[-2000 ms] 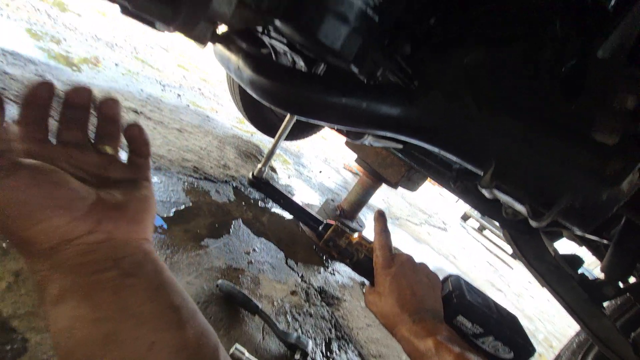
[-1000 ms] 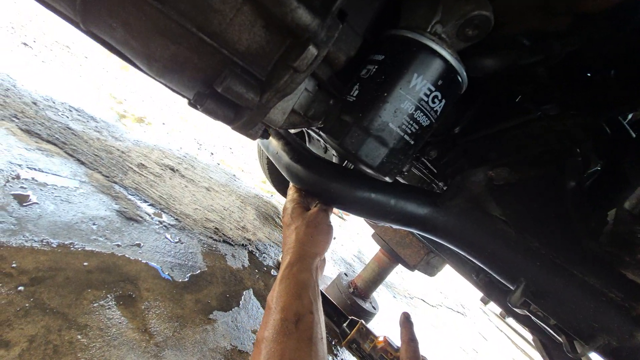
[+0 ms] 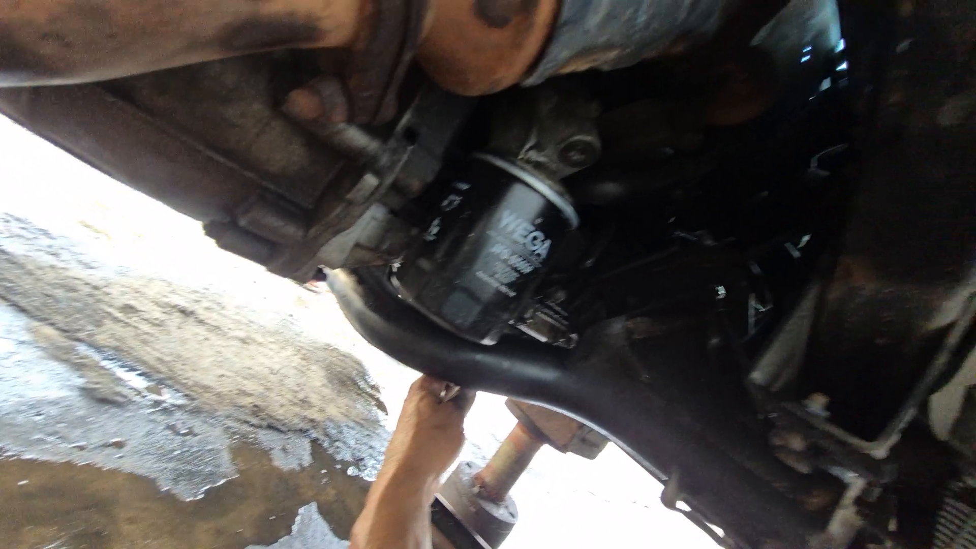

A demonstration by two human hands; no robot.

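Note:
My left hand (image 3: 431, 423) reaches up from below to the curved black tube (image 3: 457, 358) under the vehicle. Its fingertips are hidden at the tube, and a small metallic glint shows at the fingers; whether it grips anything cannot be told. Above the tube hangs a black Wega oil filter (image 3: 488, 244), its pale metal rim at the housing. Just right of my forearm, the black neck of a tool (image 3: 457, 526) shows at the bottom edge. My right hand is out of view.
A rusty post (image 3: 509, 461) with a round metal base stands behind my forearm. A rust-brown pipe (image 3: 229, 30) crosses the top. Dark underbody parts (image 3: 762, 457) fill the right side. Wet, stained ground (image 3: 191, 343) lies at left.
My left hand, open at the left two seconds ago, has moved to the black tube. My right hand, on the cordless tool before, has left the view. The view has shifted towards the filter.

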